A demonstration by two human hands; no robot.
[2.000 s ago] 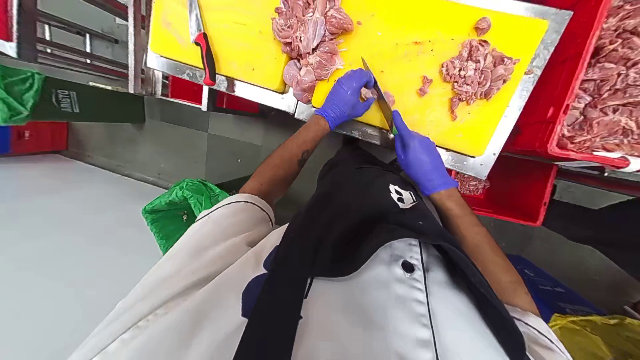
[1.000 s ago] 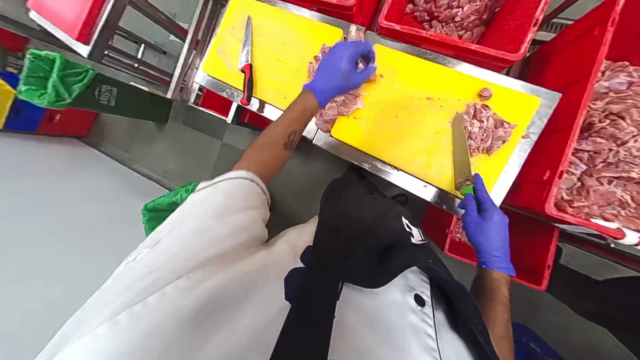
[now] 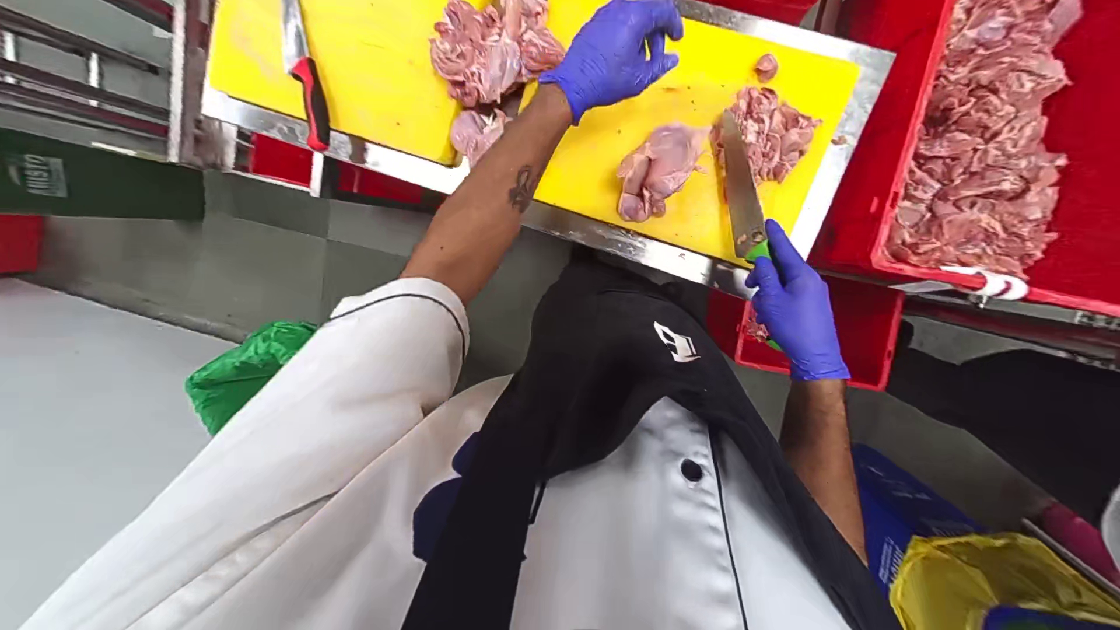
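My left hand [image 3: 617,52], in a purple glove, hovers over the yellow cutting board [image 3: 595,166] with bent fingers and nothing visible in them. Near it on the board lies a piece of raw meat [image 3: 661,171]. My right hand [image 3: 796,302], gloved alike, grips a green-handled knife [image 3: 742,188] at the board's front edge. The blade points away from me, its tip against a heap of cut meat [image 3: 770,131]. A larger pile of raw meat [image 3: 490,52] sits left of my left hand. Farther left lies a red-and-black-handled knife [image 3: 311,96].
A red crate [image 3: 919,131] heaped with raw meat stands to the right. Another red crate [image 3: 862,328] is below the board's right edge. A metal rim [image 3: 612,241] borders the boards. A green bag [image 3: 249,363] is at lower left, a yellow bag [image 3: 971,569] at lower right.
One second ago my left hand was at the meat pile; it has moved right, and a meat piece now lies on the bare part of the board. The knife has stayed in my right hand.
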